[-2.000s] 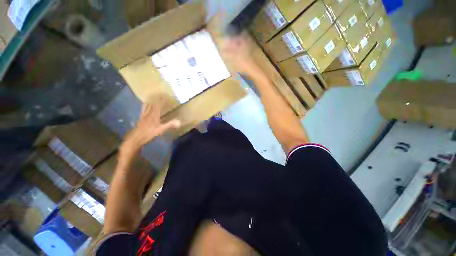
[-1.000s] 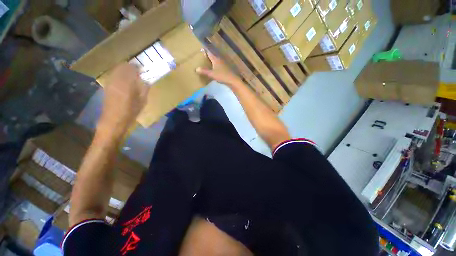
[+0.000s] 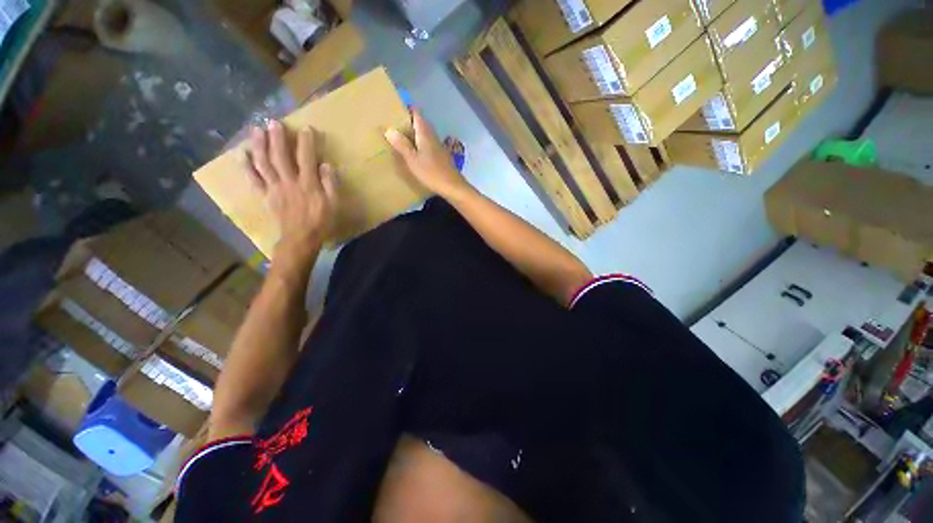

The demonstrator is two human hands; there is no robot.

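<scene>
The brown carton (image 3: 353,163) lies in front of me with its top flaps folded down, and its contents are hidden. My left hand (image 3: 292,184) lies flat on its top near the left side, fingers spread. My right hand (image 3: 421,155) holds its right edge, thumb on top and fingers along the side. A bit of light blue shows under the carton's right corner.
A wooden pallet (image 3: 532,112) with stacked labelled cartons (image 3: 655,77) stands at the upper right. Open cartons with white boxes (image 3: 128,291) and a blue stool (image 3: 118,439) are at left. A scrap carton (image 3: 325,59) sits beyond. A white machine cabinet (image 3: 752,306) is at right.
The carton's flaps have gone from raised, with white boxes showing, to folded down over them. My left hand has moved onto the top. My right hand has moved from beyond the carton to its right edge.
</scene>
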